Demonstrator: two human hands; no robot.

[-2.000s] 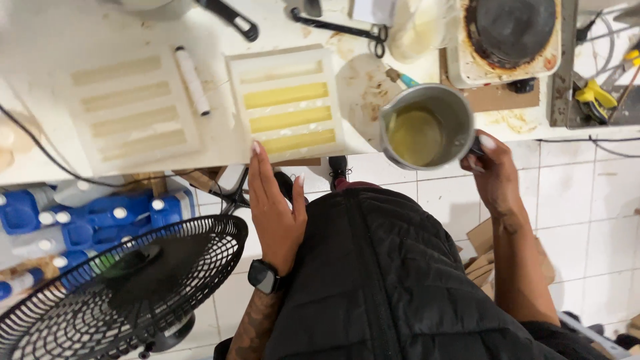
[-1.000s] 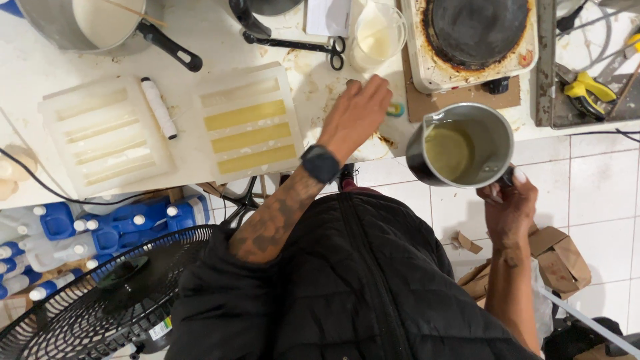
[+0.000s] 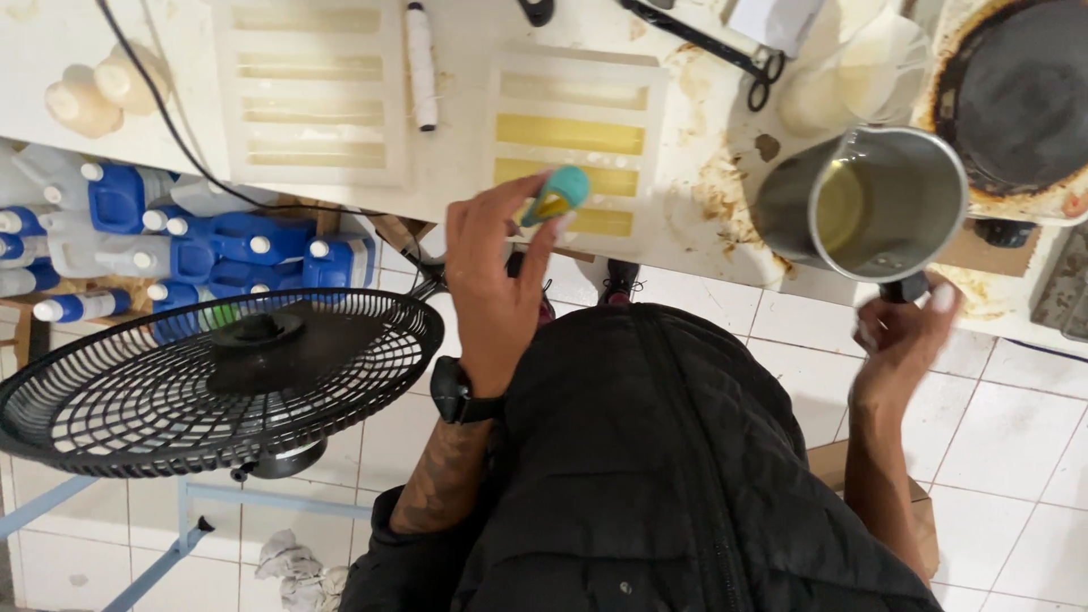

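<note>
My left hand (image 3: 497, 272) holds a small teal and yellow object (image 3: 557, 194) between thumb and fingers; its exact kind is unclear. It is over the near edge of a pale rectangular mold (image 3: 654, 161), where three long slots hold yellow material and the farthest looks whitish. My right hand (image 3: 905, 331) grips the dark handle of a metal pot (image 3: 888, 204), which is tilted and has yellowish liquid inside. To the left lies a second pale mold (image 3: 395, 127) with whitish slots. Between the molds is a white cylindrical roll with dark ends (image 3: 421, 68).
A stained hot plate (image 3: 1016, 93) stands at the far right, beside a translucent container (image 3: 884, 64). Black-handled scissors (image 3: 765, 76) lie behind the pot. A black fan (image 3: 255, 382) stands at the lower left, near blue and white jugs (image 3: 212, 246). A black cable (image 3: 161, 106) crosses the table's left side.
My left hand has moved left from beside the pot to the yellow-filled mold, now with the teal and yellow object in its fingers. My right hand still holds the pot.
</note>
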